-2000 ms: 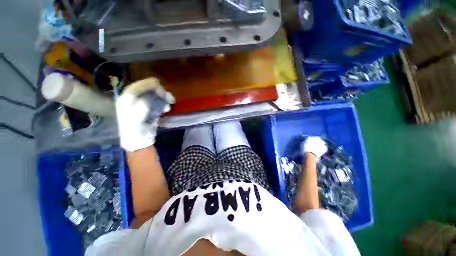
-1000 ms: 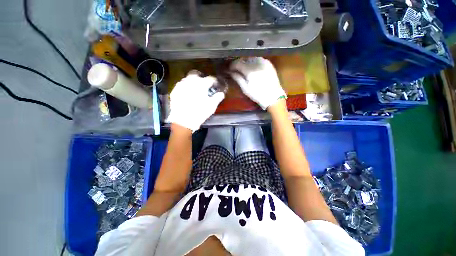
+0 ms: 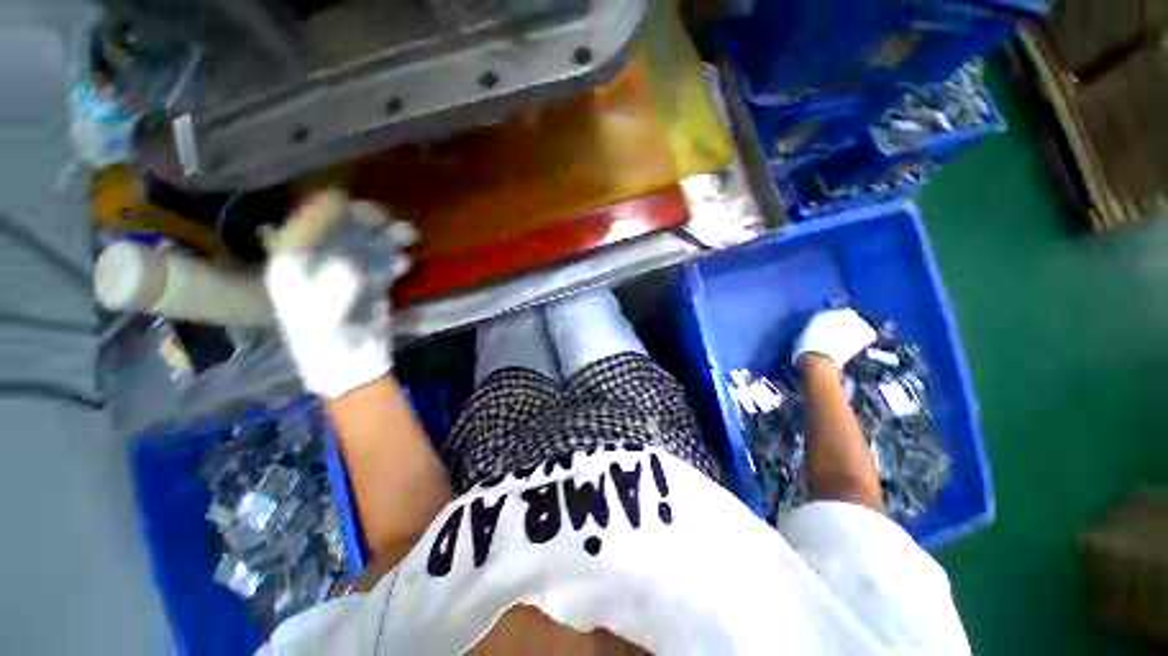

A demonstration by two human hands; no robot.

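Note:
My left hand [image 3: 331, 301], in a white glove, is raised at the left end of the red strip [image 3: 551, 241]. It holds grey metal pieces [image 3: 361, 253]; the hand and pieces are blurred, so I cannot tell how many. My right hand [image 3: 838, 336], also gloved, is down among the loose metal workpieces [image 3: 899, 442] in the right-hand blue bin [image 3: 950, 346]. Its fingertips are hidden, and I cannot tell whether it grips a piece. The left-hand blue bin [image 3: 156, 523] also holds workpieces [image 3: 263, 513].
The grey machine bed [image 3: 423, 103] with bolt holes stands at the top, above the amber sheet [image 3: 512, 180]. A white bottle [image 3: 211, 288] and yellow tool [image 3: 128, 212] lie at the left. Blue totes [image 3: 820, 58] and cardboard [image 3: 1127, 141] are at the upper right.
My right hand has moved from the bench into the right-hand bin. My left hand has moved left along the bench, away from the red strip's middle. The view has tilted.

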